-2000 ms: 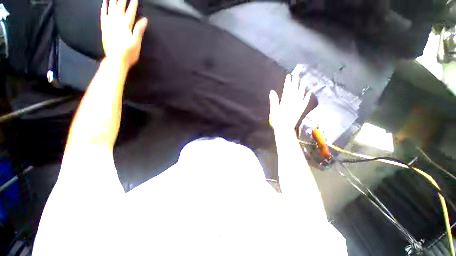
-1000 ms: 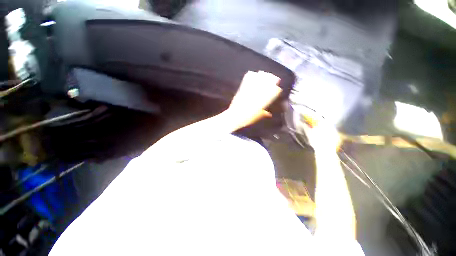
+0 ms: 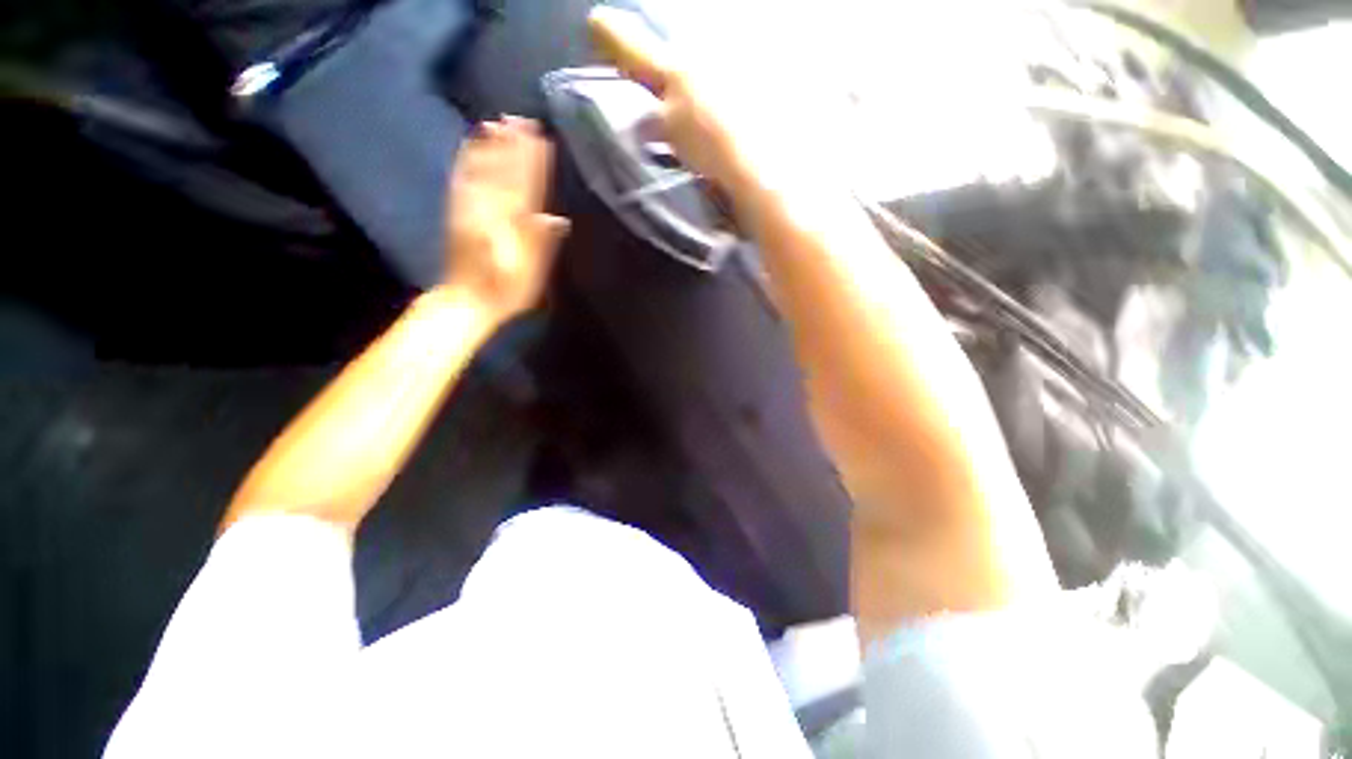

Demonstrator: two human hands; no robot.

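Observation:
The dark garment (image 3: 712, 400) stretches from the upper middle down towards my body, over the pressing form. My right hand (image 3: 685, 126) is shut on the steam iron (image 3: 638, 171), whose pale, pointed body lies over the garment's upper part. Glare and blur hide the grip in part. My left hand (image 3: 504, 223) is just left of the iron, at the garment's left side, fingers together and pointing away from me, holding nothing visible. Whether its palm touches the cloth cannot be told.
A blue-grey padded surface (image 3: 356, 134) is at the upper left, with a shiny metal part (image 3: 255, 77) at its edge. Thin cables (image 3: 1023, 319) run down to the right past my right forearm. A hose (image 3: 1246, 89) curves at the upper right. Strong glare covers the right side.
The view has turned. My right hand, at the iron by the rest a second ago, now has the iron over the garment. My left hand has gone from fisted on the garment to extended fingers at its side.

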